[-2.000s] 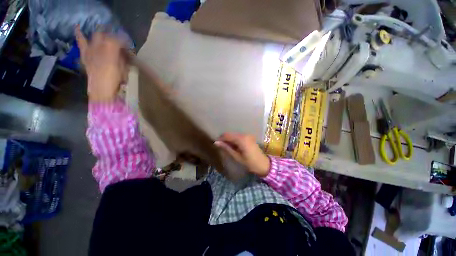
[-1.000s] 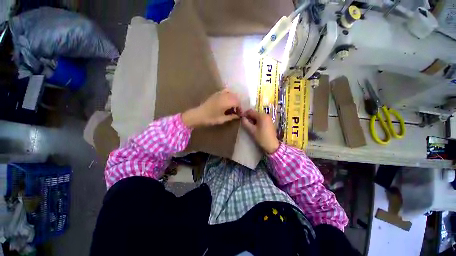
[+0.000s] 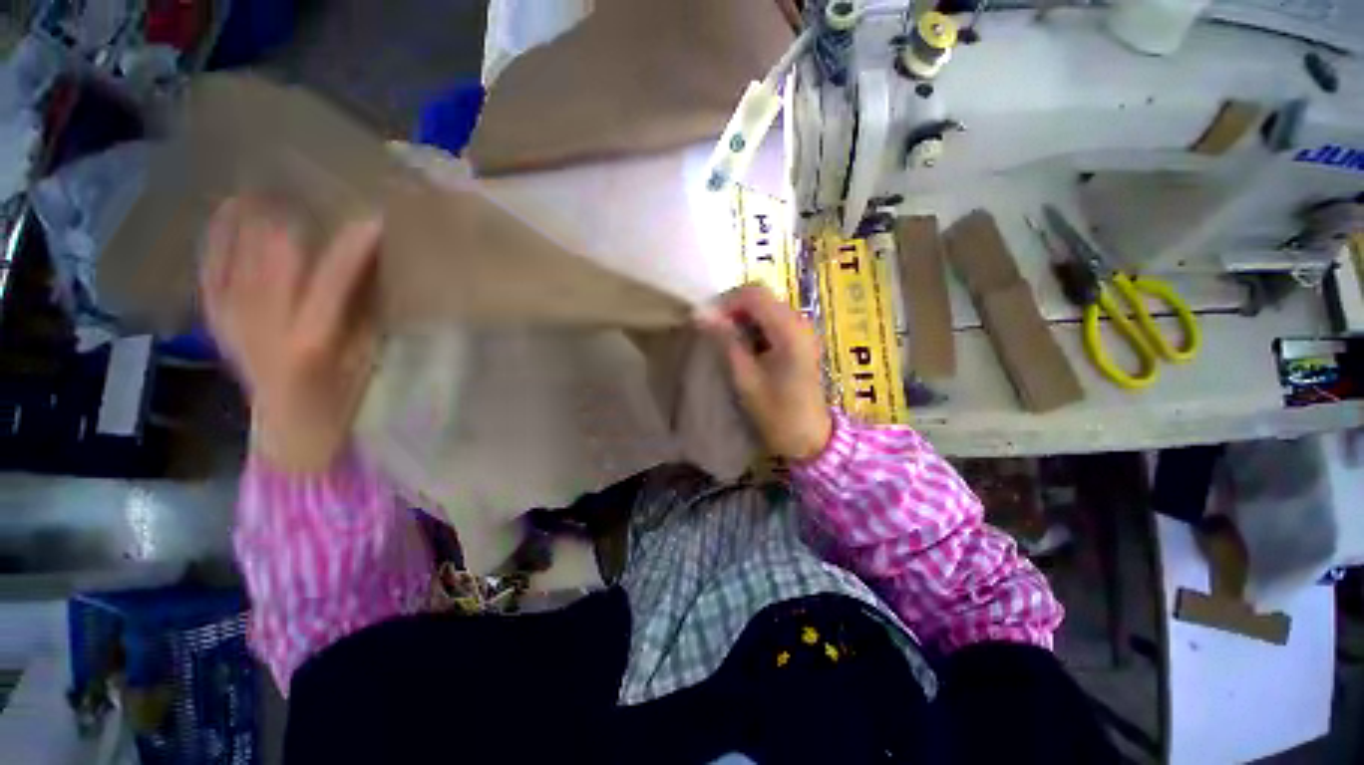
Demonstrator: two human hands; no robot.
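Note:
My right hand [image 3: 772, 371] pinches the edge of a brown garment panel [image 3: 494, 266] just left of the yellow tape guides [image 3: 857, 336]. My left hand [image 3: 292, 321] is blurred, at the left on the raised, blurred part of the panel. Its fingers look spread, and whether it grips the cloth cannot be told. The panel stretches between both hands, and a paler layer [image 3: 509, 404] hangs below it towards my lap. Another brown piece [image 3: 636, 82] lies behind, left of the machine lamp [image 3: 744, 135].
The white sewing machine [image 3: 1047, 105] stands at the upper right. Brown strips [image 3: 925, 299] and yellow-handled scissors [image 3: 1125, 321] lie right of the guides. A small dark tray [image 3: 1316, 369] is at the far right. A blue crate [image 3: 165, 658] stands on the floor at the lower left.
My left hand has moved from beside my right hand out to the far left, and the panel there is lifted. My right hand still pinches the cloth edge. The view has shifted.

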